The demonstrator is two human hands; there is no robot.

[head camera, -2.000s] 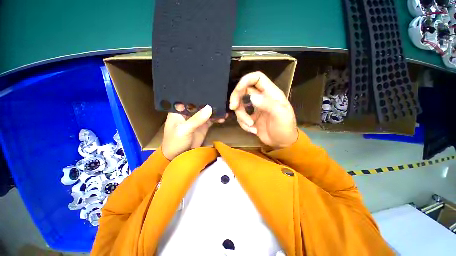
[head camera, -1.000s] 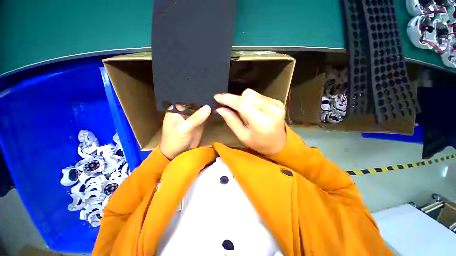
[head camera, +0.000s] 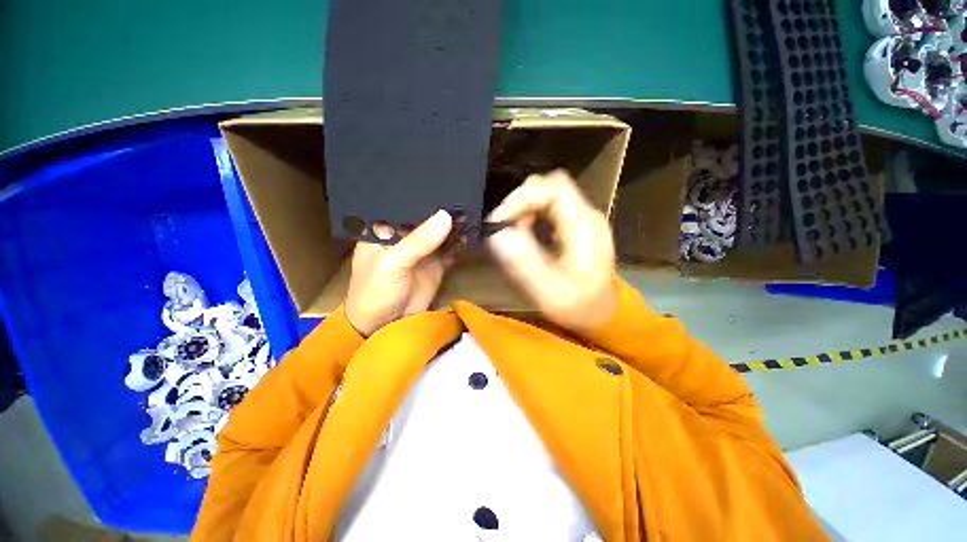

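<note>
A long black foam sheet (head camera: 411, 116) reaches from the green bench down over an open cardboard box (head camera: 270, 180). Its near edge has several round holes. My left hand (head camera: 394, 277) grips that near edge, thumb on top and fingers underneath. My right hand (head camera: 562, 254) is just right of the sheet's near right corner, blurred, with a small dark foam piece (head camera: 494, 227) between thumb and fingertips, at the sheet's edge. Whether the piece is fully free of the sheet is unclear.
Foam strips full of holes (head camera: 822, 138) hang from the green bench (head camera: 615, 53) over a second cardboard box (head camera: 647, 217) holding white parts. A blue bin (head camera: 64, 307) with white assemblies (head camera: 196, 365) stands left. More white assemblies (head camera: 917, 69) sit at the bench's far right.
My right hand has moved from the sheet's near edge slightly right, now with a dark piece at its fingertips. An opening shows beside my left thumb. My left hand keeps its grip.
</note>
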